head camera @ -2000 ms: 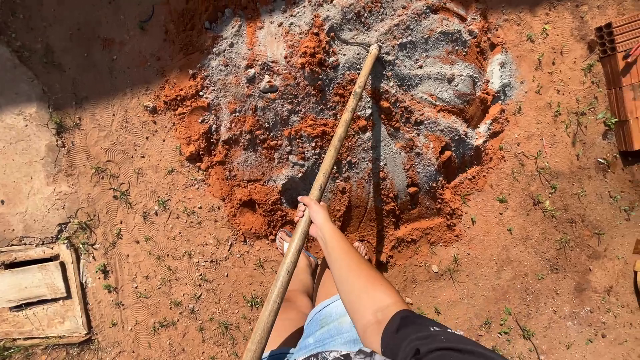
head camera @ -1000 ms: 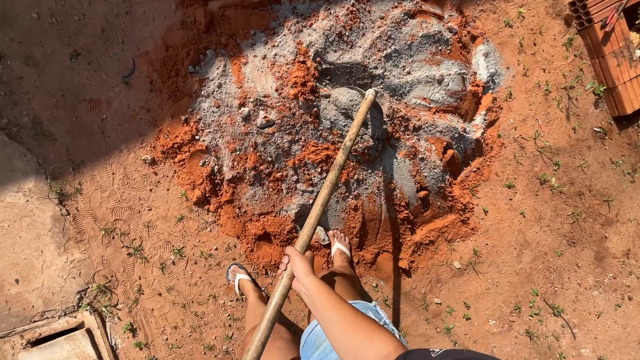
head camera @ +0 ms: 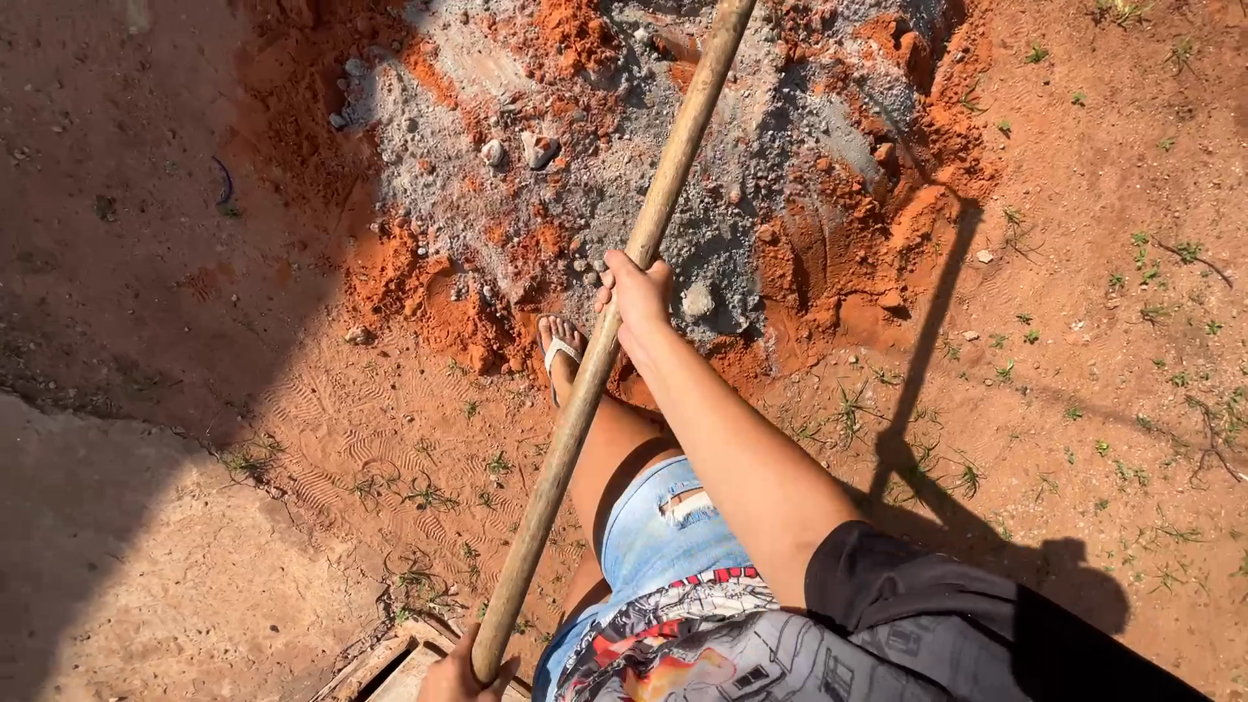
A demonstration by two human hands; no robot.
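A long wooden tool handle (head camera: pixel 575 419) runs slantwise across the view; its head is out of the frame at the top. My right hand (head camera: pixel 636 292) is closed around the middle of the shaft. Low in the view, my left hand (head camera: pixel 466 675) grips the handle's lower end, partly cut off by the frame. Beyond my right hand lies a pile of grey powdery material mixed with red soil (head camera: pixel 604 146), with small stones in it. The shaft passes over the pile.
My foot in a white-strapped flip-flop (head camera: pixel 561 351) stands at the pile's near edge. A concrete slab (head camera: pixel 195 575) lies at lower left, beside a frame with a lid (head camera: pixel 390 663). Sparse weeds (head camera: pixel 853 409) grow in the red ground. A blue curved scrap (head camera: pixel 223 181) lies at left.
The tool's head, resting on the pile earlier, is now out of view. My left hand, unseen before, now shows on the lower end of the handle. The view has shifted closer to my body.
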